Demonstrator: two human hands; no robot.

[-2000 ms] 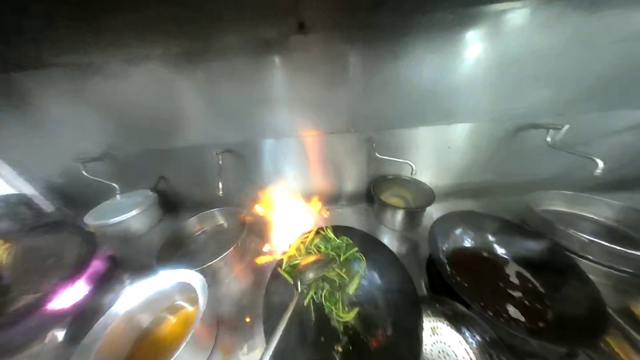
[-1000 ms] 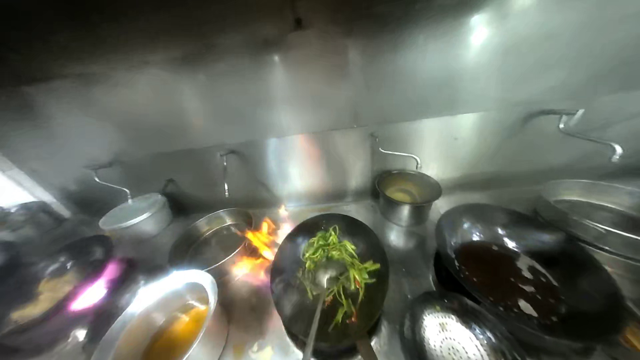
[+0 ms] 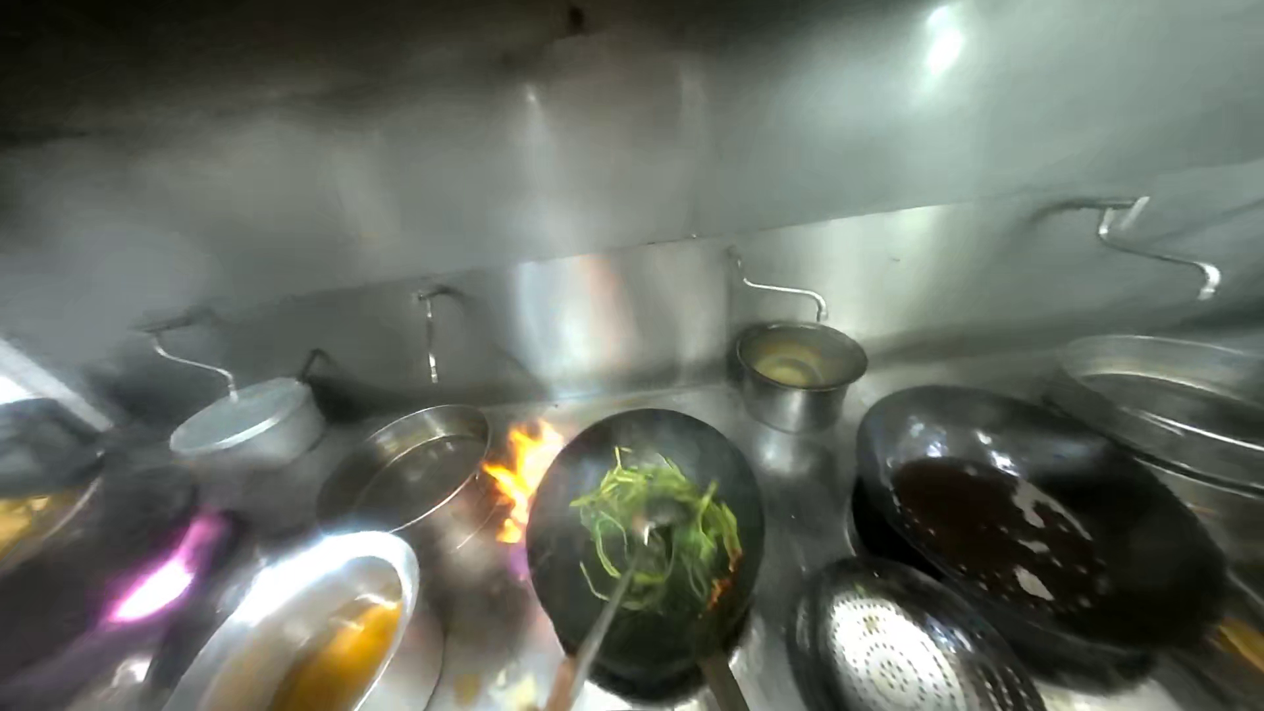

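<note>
Neither of my hands shows in the head view. A dark wok (image 3: 563, 592) sits in the lower middle, its handle (image 3: 724, 683) running off the bottom edge. Green vegetable strips (image 3: 632, 494) with a few reddish bits lie in it. A metal ladle (image 3: 614, 612) reaches into the vegetables from the bottom edge; its bowl is partly blurred among them. Orange flames (image 3: 523, 474) rise just left of the wok.
Right stand a large wok of dark liquid (image 3: 987, 513), a perforated strainer (image 3: 894, 647) and a pot (image 3: 802, 395). Left are a bowl with orange liquid (image 3: 390, 553), a round pan (image 3: 474, 434) and a lidded pot (image 3: 247, 420). Swing faucets (image 3: 785, 288) line the steel wall.
The big flare over the wok has died down to smaller flames at its left side. The vegetables have shifted in the wok, and the ladle has moved among them.
</note>
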